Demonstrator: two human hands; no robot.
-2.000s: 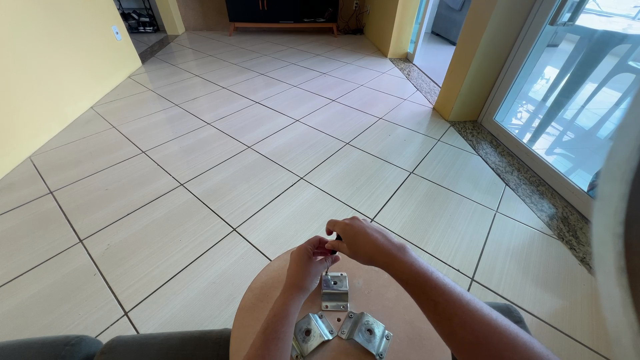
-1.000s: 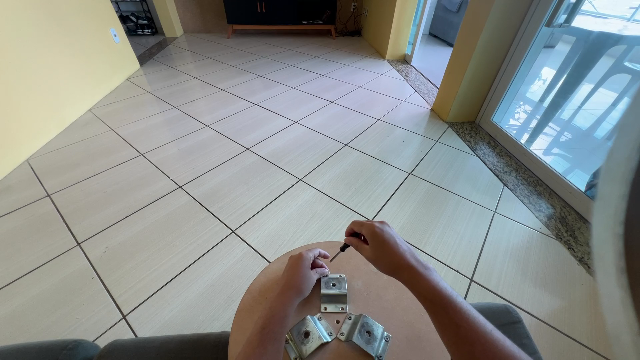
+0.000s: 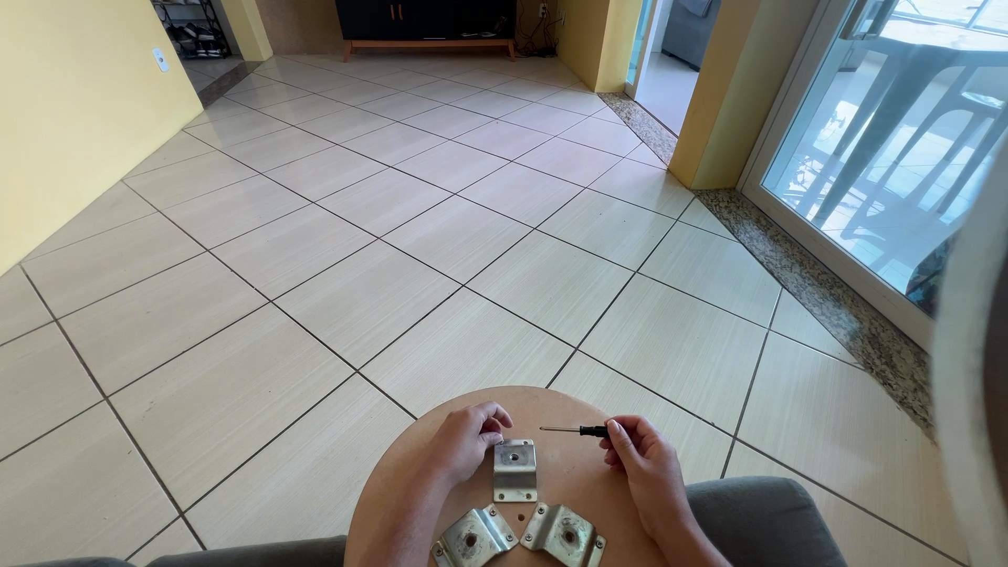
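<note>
A screwdriver (image 3: 592,431) with a black handle is in my right hand (image 3: 642,457), its shaft pointing left above the round wooden board (image 3: 567,409). My left hand (image 3: 472,437) rests at the upper left corner of a bent metal bracket (image 3: 515,472); whether its fingertips hold a small part cannot be seen. Two more metal brackets lie nearer to me, one at the left (image 3: 475,539) and one at the right (image 3: 564,537), both angled. Screws show in the corners of these two. A small hole in the board lies between the three brackets.
My legs in grey trousers (image 3: 760,520) are on both sides beneath the board. Around it spreads a tiled floor (image 3: 472,236). A glass sliding door (image 3: 866,157) stands at the right, a yellow wall (image 3: 79,102) at the left, and a dark cabinet (image 3: 425,20) at the far end.
The screwdriver has moved away from the far bracket to the right and now lies level in my right hand. My hands, close together two seconds ago, are apart.
</note>
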